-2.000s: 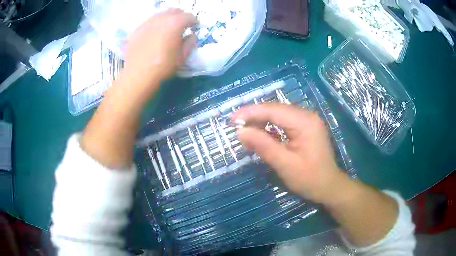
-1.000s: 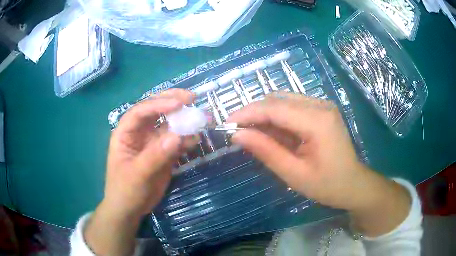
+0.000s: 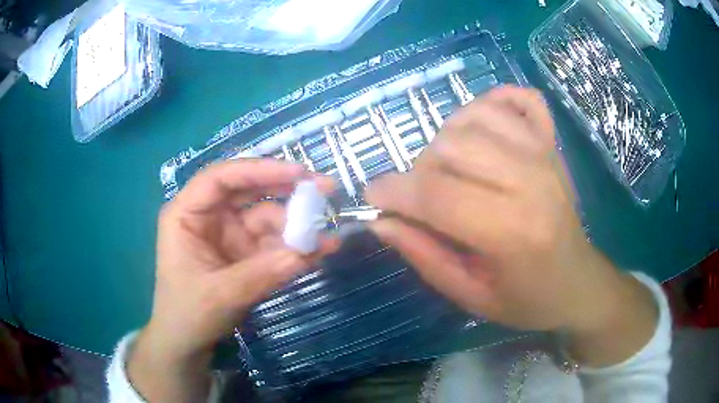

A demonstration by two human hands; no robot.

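Observation:
My left hand (image 3: 229, 244) holds a white plastic head (image 3: 304, 217) between thumb and fingers, over the left part of the blister tray. My right hand (image 3: 481, 212) pinches a slim silver metal pin (image 3: 356, 214), whose thin end points left at the head. Whether the pin tip touches or enters the head is too blurred to tell. The blister tray (image 3: 347, 291) lies under both hands. Assembled pieces (image 3: 386, 138) lie slanted in its upper part, their white heads in a row; the hands hide some of them.
An open pin box (image 3: 611, 102) stands at the right, with a tub of small white parts (image 3: 648, 17) beyond it. A labelled box (image 3: 118, 71) is at the upper left. A crumpled clear bag (image 3: 276, 27) lies at the top, with white scrap (image 3: 46, 53) at the upper left corner.
My left hand went from the bag to above the tray and now holds a white head, turned more upright than a second ago. My right hand's back has rolled upward. The view has shifted.

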